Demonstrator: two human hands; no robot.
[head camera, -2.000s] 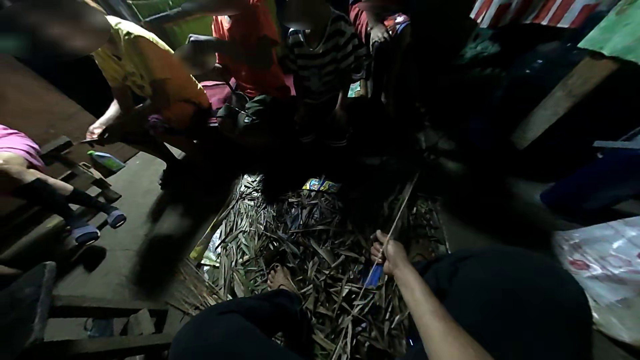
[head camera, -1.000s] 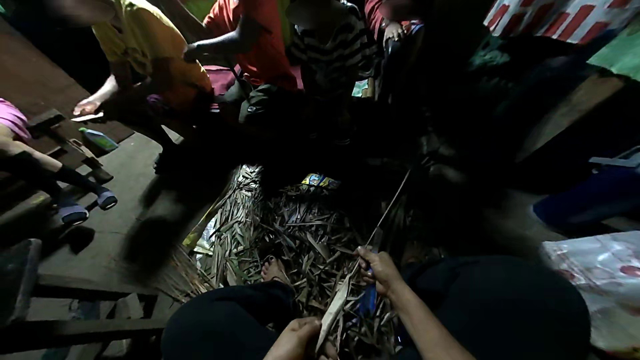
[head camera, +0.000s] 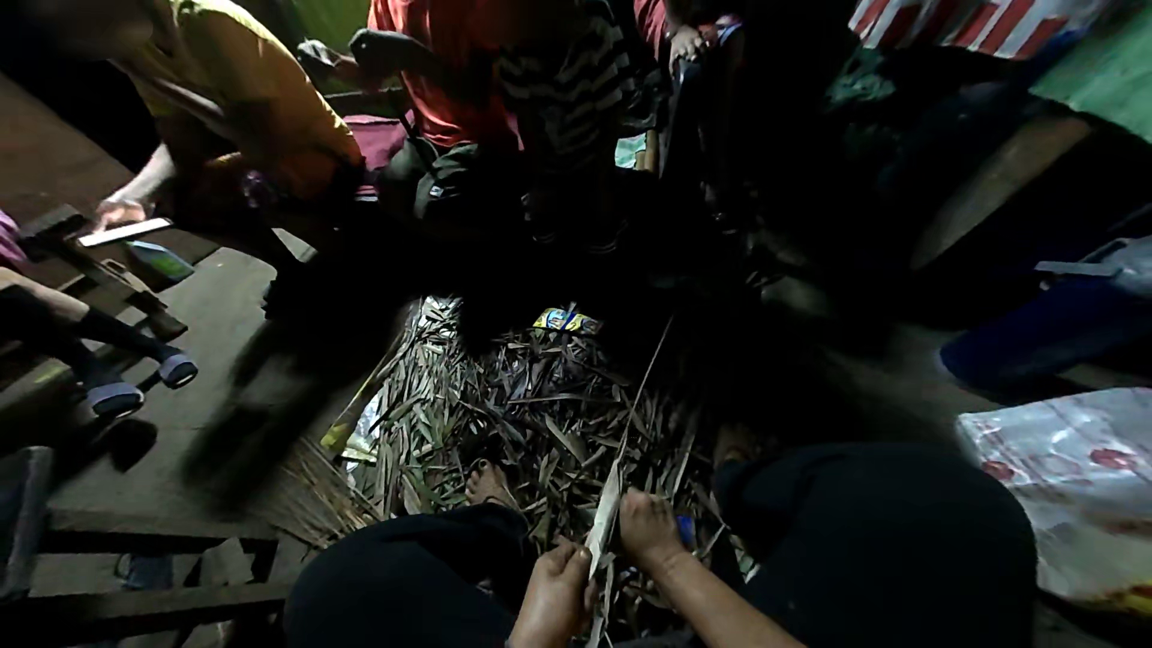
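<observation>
My left hand (head camera: 556, 589) grips a long, narrow dried palm leaf (head camera: 606, 508) low in the view, between my knees. The leaf's thin stem runs up and away over the litter. Close to the right of the leaf is my right hand (head camera: 648, 529), its fingers curled; a blue object (head camera: 687, 531), perhaps a handle, shows at its right edge. Whether the blue object lies in that hand is hard to tell in the dim light. Beneath both hands spreads a thick heap of dry leaf strips (head camera: 549, 414).
A colourful wrapper (head camera: 567, 320) lies at the heap's far side. Thin sticks (head camera: 328, 490) lie at its left. Several people sit opposite, one with a flat bright object (head camera: 124, 232) in hand. A wooden frame (head camera: 144, 612) stands low left, a printed plastic bag (head camera: 1071, 486) at right.
Two seconds ago only my right hand showed, near the stem with the blue object. My left hand has since come in with the leaf, and my right hand is now lower, beside it.
</observation>
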